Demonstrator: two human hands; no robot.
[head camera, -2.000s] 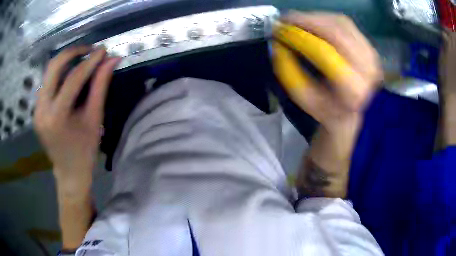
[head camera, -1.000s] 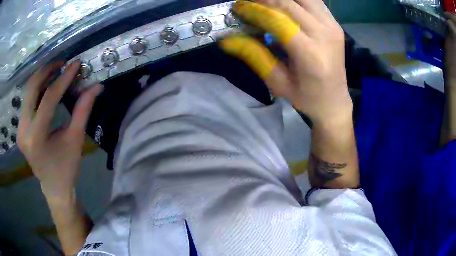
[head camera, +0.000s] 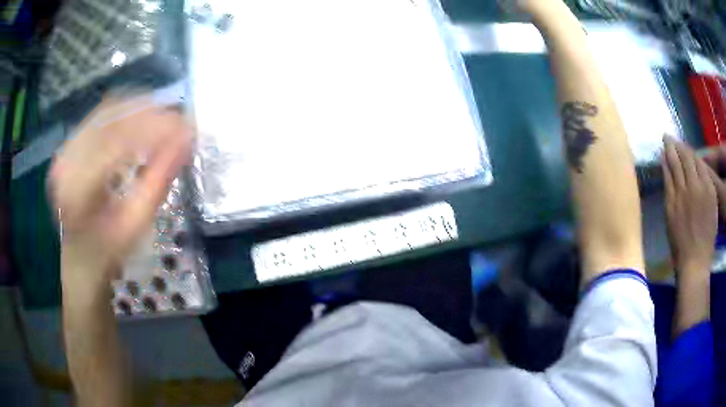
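Observation:
A white strip board (head camera: 354, 242) with a row of round printed positions and dark marks lies flat near the bench's front edge, touched by neither hand. My left hand (head camera: 119, 171) is blurred, above the blister tray (head camera: 203, 278) with dark discs at the left. A small round shape shows at its palm; I cannot tell if it is held. My right arm reaches forward; my right hand (head camera: 521, 6) is mostly cut off by the top edge, so its grip is hidden. A clear-edged tray stack (head camera: 326, 103) with a bright white top lies behind the strip.
Green bench mat (head camera: 521, 143) lies right of the stack. Another blister tray (head camera: 95, 48) is at the upper left. At right are another bright white-topped thing (head camera: 645, 111), a red box (head camera: 708, 103) and another person's hands (head camera: 688, 191).
Both hands have left the strip by the bench edge. My right arm has reached far forward, and my left hand has moved over the blister tray. The view now takes in more bench.

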